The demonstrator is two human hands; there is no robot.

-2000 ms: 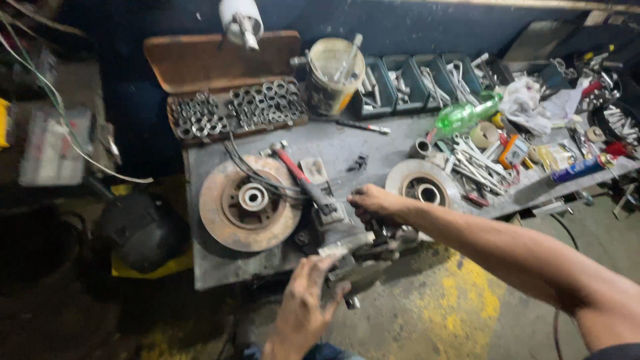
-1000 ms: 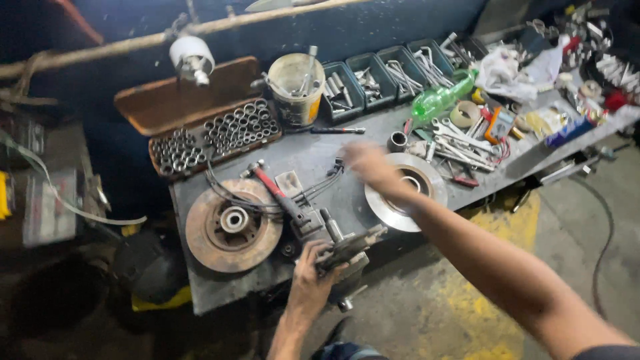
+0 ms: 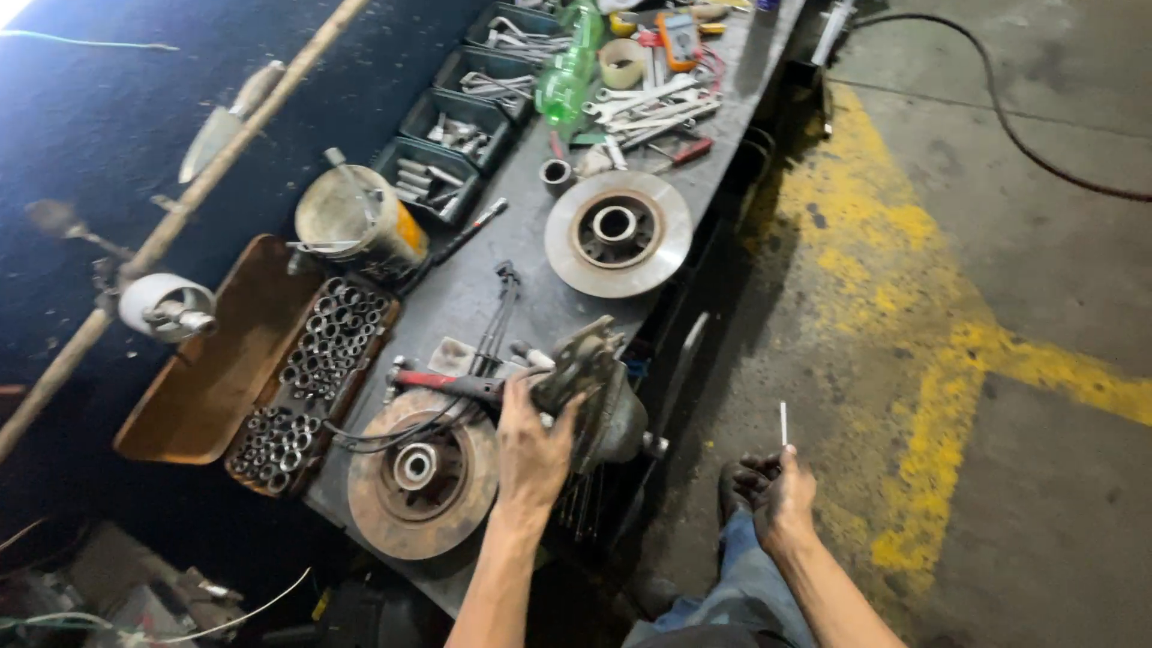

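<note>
My left hand point(image 3: 537, 441) grips a greasy metal part point(image 3: 580, 369) at the bench's near edge, its fingers around the part's side. Off to the right, over the floor, my right hand point(image 3: 781, 495) holds a thin, pale rod point(image 3: 783, 423) upright between thumb and fingers. Just left of my left hand a red-handled hammer point(image 3: 441, 382) lies across a rusty brake disc point(image 3: 373, 504). Black cables point(image 3: 490, 333) run beside the hammer and over that disc. A cleaner brake disc point(image 3: 562, 238) with a hub lies farther up the bench.
An open socket case point(image 3: 189, 405) and a bucket with tools point(image 3: 337, 211) stand along the wall side. Beyond them are bins of metal parts point(image 3: 490, 135), a green plastic bottle point(image 3: 567, 81), wrenches point(image 3: 661, 112) and an orange multimeter point(image 3: 679, 40). A hose point(image 3: 999, 108) lies on the floor.
My right hand has left the bench and is now over the floor with the thin rod. My left hand stays at the metal part. The view has turned strongly.
</note>
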